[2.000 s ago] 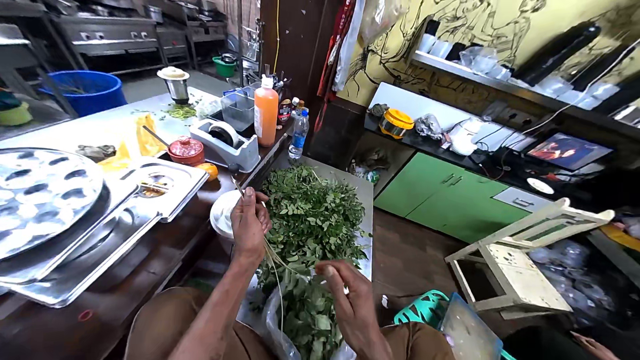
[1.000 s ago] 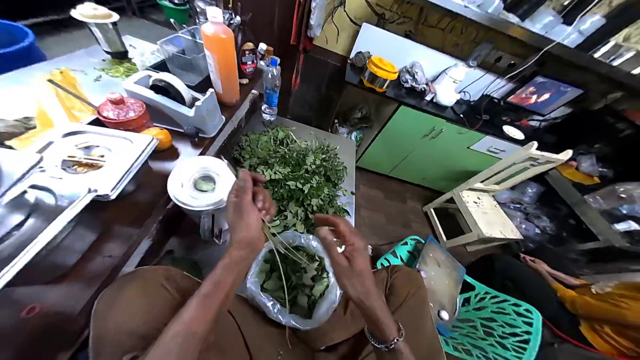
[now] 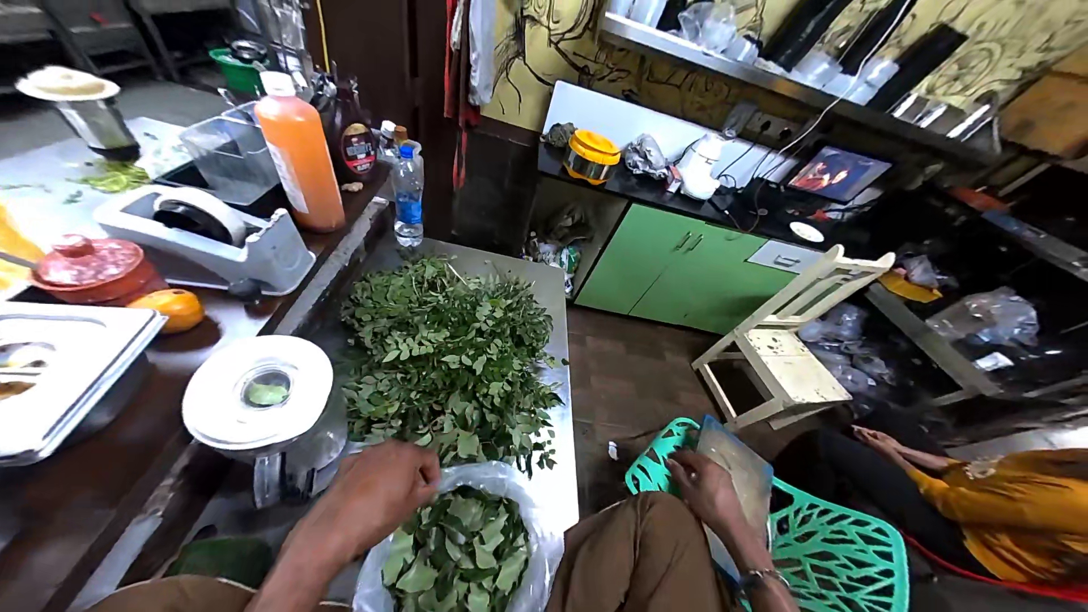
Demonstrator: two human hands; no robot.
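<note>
A heap of leafy green sprigs (image 3: 450, 348) lies on a metal table (image 3: 557, 408). In front of it, a clear plastic bag (image 3: 544, 531) stands open with loose green leaves (image 3: 459, 552) inside. My left hand (image 3: 387, 484) is at the bag's upper left rim, its fingers curled; whether it holds anything cannot be told. My right hand (image 3: 705, 489) is away to the right, over a flat tray or board (image 3: 739, 467) by a green plastic chair (image 3: 837, 540); its fingers are bent and partly hidden, so its hold is unclear.
A lidded blender jar (image 3: 259, 391) stands left of the heap. Farther left are a tape dispenser (image 3: 212, 242), an orange bottle (image 3: 302, 161) and a red lidded pot (image 3: 93, 268). A water bottle (image 3: 409, 200) stands behind the heap. A seated person (image 3: 1011, 501) is at right, near a wooden chair (image 3: 790, 357).
My right hand has moved away from the bag to the right, over the tray. The stems seen between my hands one second ago no longer show there. My left hand stays near the bag.
</note>
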